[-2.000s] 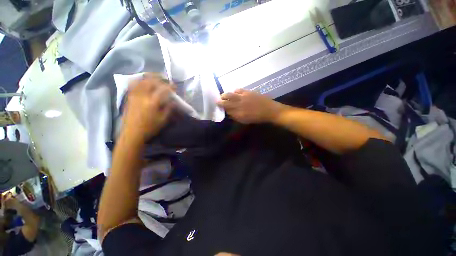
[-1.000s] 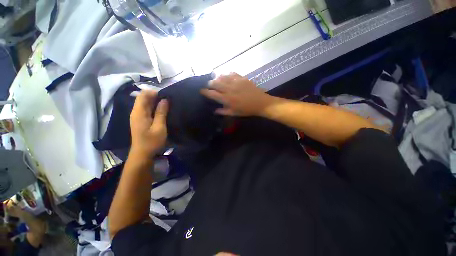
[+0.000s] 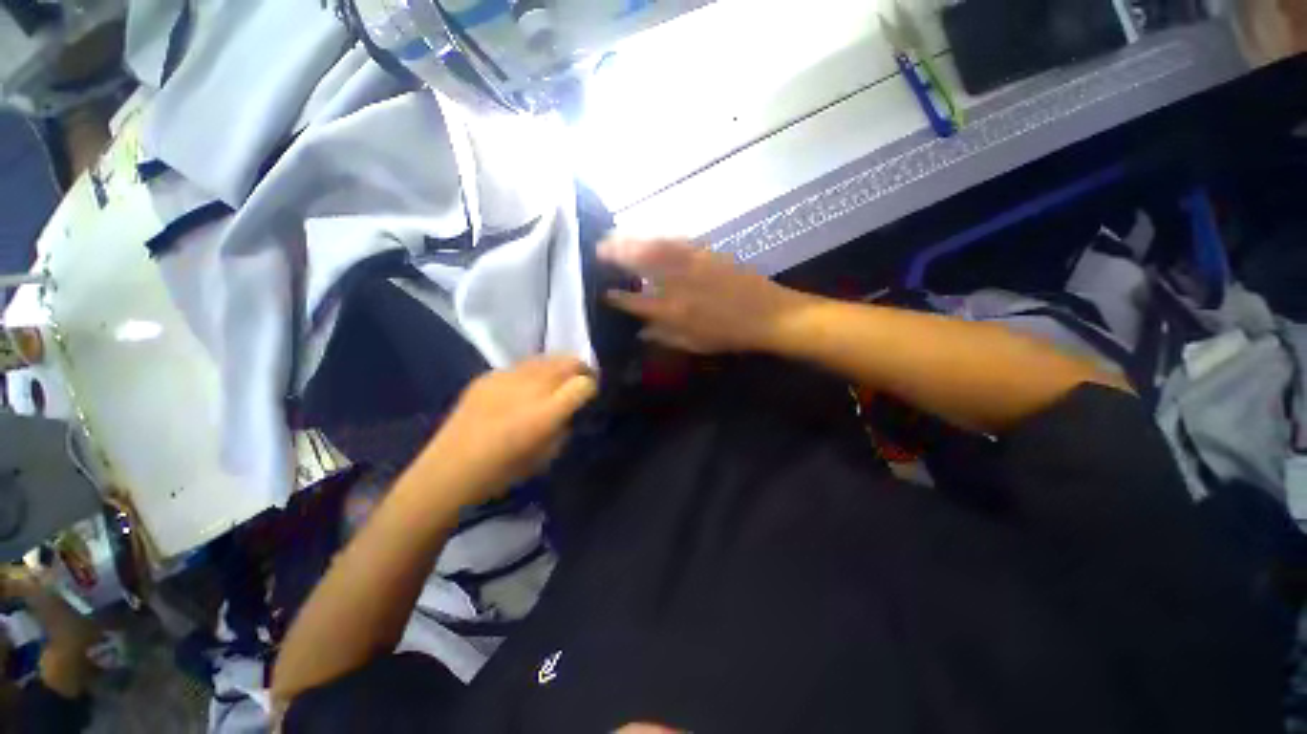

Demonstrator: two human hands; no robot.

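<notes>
The light grey garment cloth (image 3: pixel 366 179) drapes over the left of the table and runs up to the needle area, which is lost in lamp glare. A navy panel (image 3: pixel 387 351) lies under its front folds. My left hand (image 3: pixel 513 416) pinches the grey cloth's edge near the front of the table. My right hand (image 3: pixel 695 294) is at the navy edge beside the grey cloth, fingers slightly blurred; whether it grips the cloth is unclear. The white sewing machine (image 3: pixel 573 26) stands at the top, partly cut off.
Blue-green snips (image 3: pixel 929 98) and a black rectangle (image 3: pixel 1035 43) lie right of the needle. A ruler strip (image 3: pixel 860 179) runs along the front edge. Garment heaps lie below left and in a blue-framed bin (image 3: pixel 1003 208) at right. Another person's arm shows at lower left.
My left hand has moved right and toward me, now on the grey cloth edge. The navy cloth that lay between my hands is turned away, with grey cloth showing there.
</notes>
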